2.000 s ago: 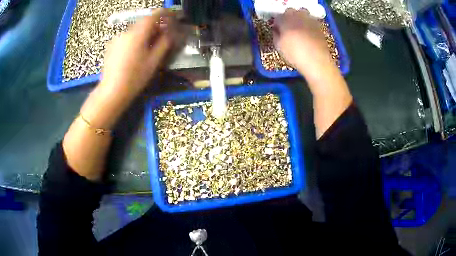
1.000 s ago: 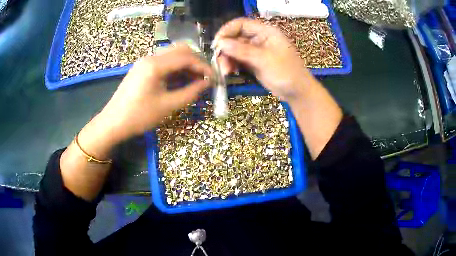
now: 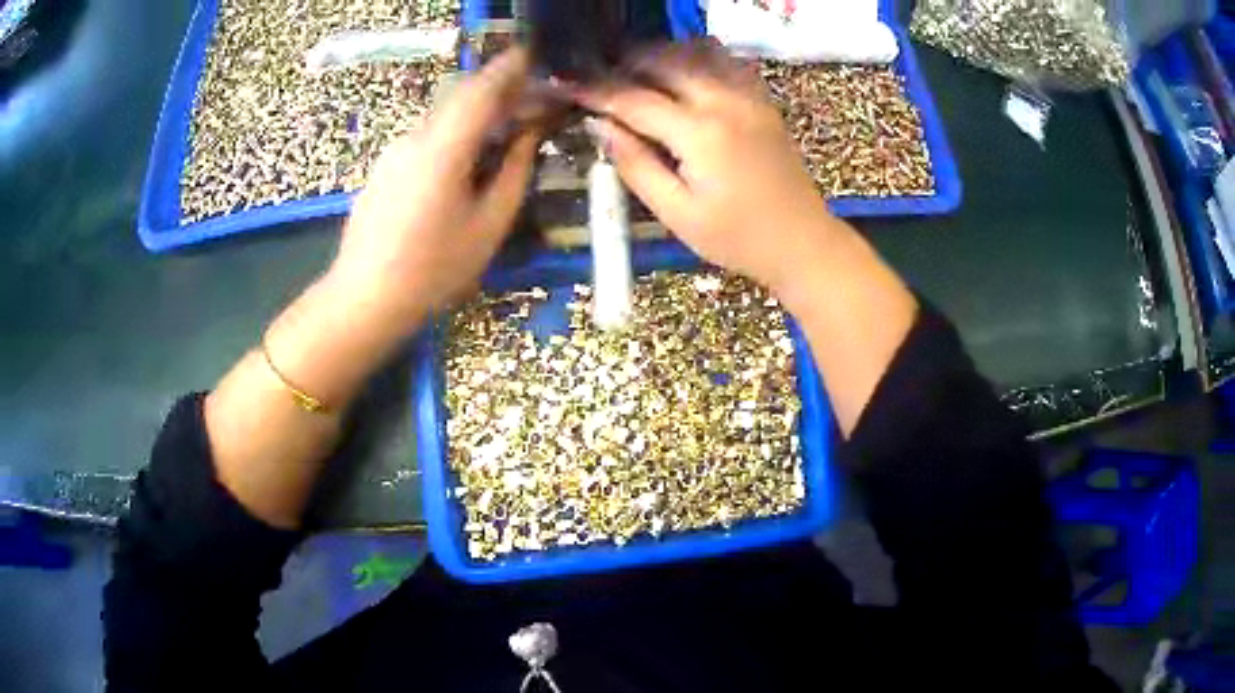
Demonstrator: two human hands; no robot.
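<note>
My left hand [image 3: 440,196] and my right hand [image 3: 718,156] meet at the dark upright fixture [image 3: 576,34] at top centre. The fingertips of both are close together in front of it and blurred; whether they hold a small part cannot be told. A white finger-thick handle [image 3: 611,251] points from the fixture over the blue front tray [image 3: 436,474]. Small gold and silver metal fittings [image 3: 623,433] fill that tray, with a bit of blue bottom showing near its back left.
A blue left rear tray [image 3: 165,203] holds small gold-brown parts and a whitish slanting piece [image 3: 379,49]. A blue right rear tray [image 3: 944,176] holds coppery parts under a white packet [image 3: 813,34]. A clear bag of metal parts [image 3: 1023,38] and small white tag [image 3: 1027,117] lie far right.
Both hands were apart over the rear trays, then came together over the white handle. Now they are further forward, at the fixture. My left hand has moved up from beside the handle.
</note>
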